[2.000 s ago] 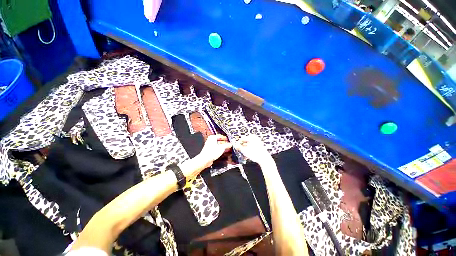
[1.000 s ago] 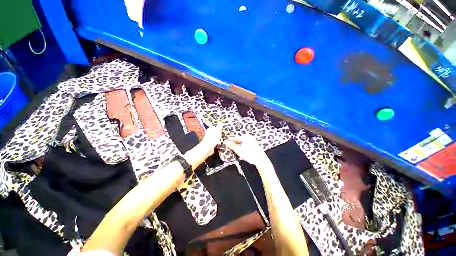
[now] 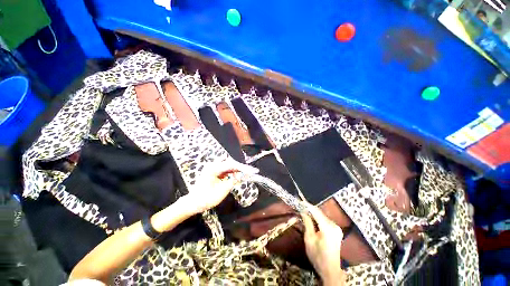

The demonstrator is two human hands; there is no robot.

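Observation:
Leopard-print material lies over the reddish-brown board, which shows through its openings. My left hand is left of centre, with thumb and fingers closed on one end of a thin whitish scrap strip. My right hand, lower right, pinches the strip's other end. The strip is stretched between both hands, above the material. A black rectangular layer lies above and beyond my right hand. Narrower black parts lie beyond my left hand.
A dark die and a thin dark bar lie at right. Bunched leopard offcuts lie nearest me, and pale thin strips at lower right. The blue press beam crosses behind. A blue bucket stands at far left.
My hands have moved from the central opening toward me and apart, with the strip now stretched between them. The black layer there is uncovered, and bunched leopard offcuts now show at the bottom.

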